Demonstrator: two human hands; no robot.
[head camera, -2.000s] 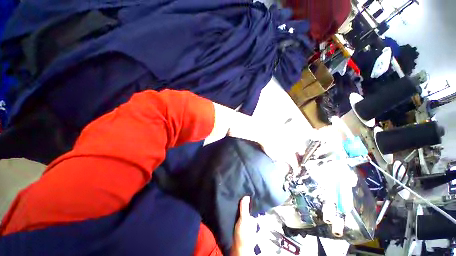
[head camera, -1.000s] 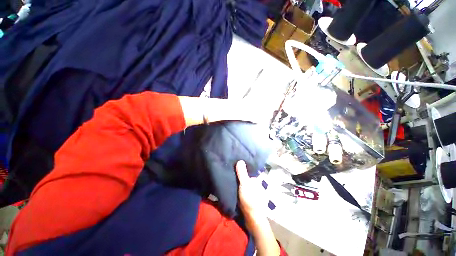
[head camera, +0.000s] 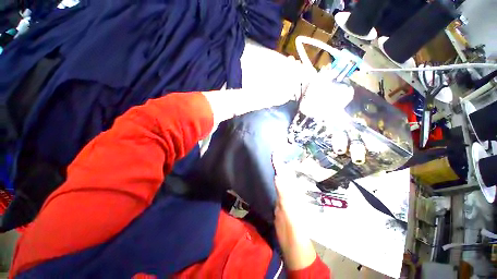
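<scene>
A black garment piece (head camera: 248, 155), shiny under the lamp, runs from my lap to the needle area of the sewing machine (head camera: 376, 131). My left hand (head camera: 286, 90) reaches from the red sleeve to the machine at the piece's far edge; glare washes out its fingers. My right hand (head camera: 284, 190) holds the near right edge of the piece, its fingertips bleached by light close to the needle area. The presser foot is lost in the glare.
A navy fabric heap (head camera: 136, 49) covers the left. Snips (head camera: 331, 201) and a dark strip (head camera: 373, 199) lie on the white table (head camera: 376, 245). A lit lamp (head camera: 327, 98) hangs over the machine. Thread cones (head camera: 417, 32), scissors (head camera: 428, 117) and a cardboard box (head camera: 313, 30) are behind.
The view has shifted, bringing the machine more centrally into frame. My right hand has moved up along the fabric edge toward the needle. More of the piece lies straightened toward the machine.
</scene>
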